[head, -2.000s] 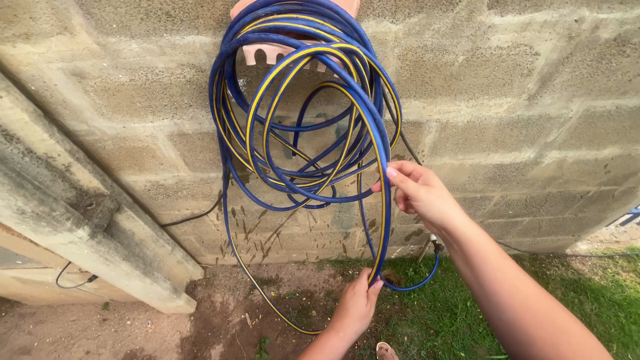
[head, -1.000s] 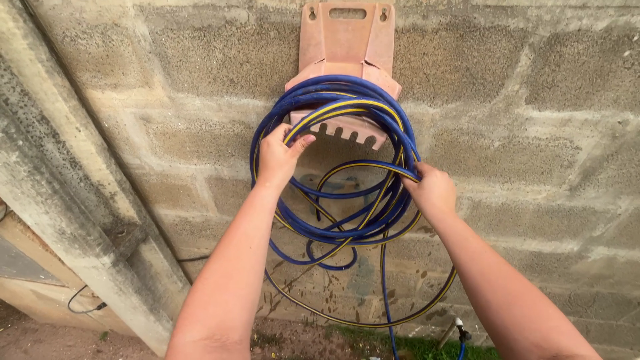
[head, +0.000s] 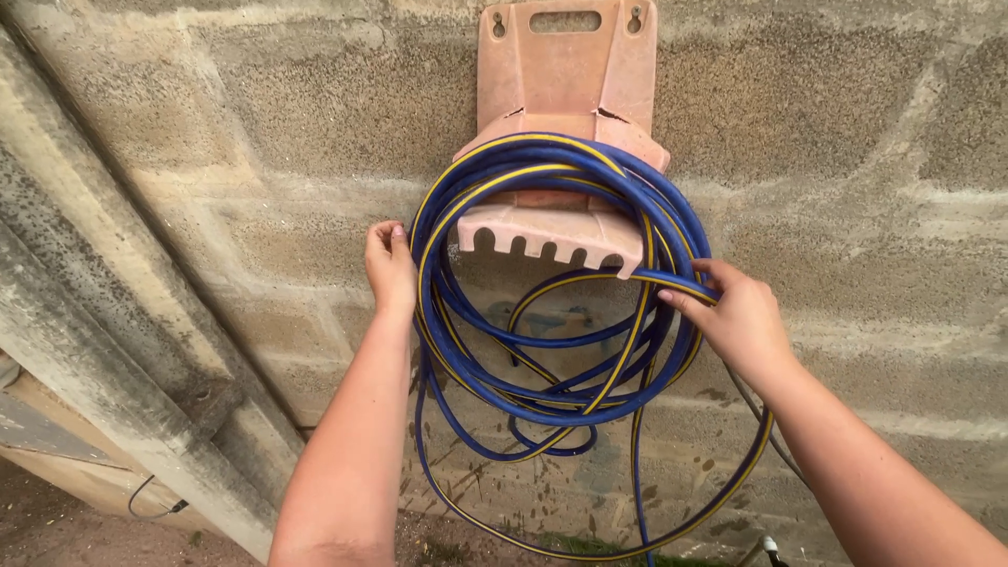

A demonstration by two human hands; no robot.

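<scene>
A blue garden hose with a yellow stripe (head: 535, 413) hangs in several loops over a faded pink plastic hose hanger (head: 567, 71) on the block wall. My right hand (head: 736, 311) pinches one strand of the hose between thumb and fingers at the right side of the coil. At the coil's left edge is my left hand (head: 391, 264), fingers bent, beside the outer loops; whether it grips a strand cannot be told. Below the main coil, looser loops dangle, one large one reaching near the bottom of the view. The hanger's front lip is notched, and its body shows cracks.
The concrete block wall (head: 866, 260) stands behind the hanger. A concrete post (head: 118, 315) slants down the left side, with a thin dark cable (head: 142, 504) near its foot. A white-tipped fitting (head: 769, 543) shows at the bottom right, near a little grass.
My left hand has moved from the upper part of the coil down to its left edge. My right hand remains on a strand at the right. Two seconds ago both hands were on the hose lower down.
</scene>
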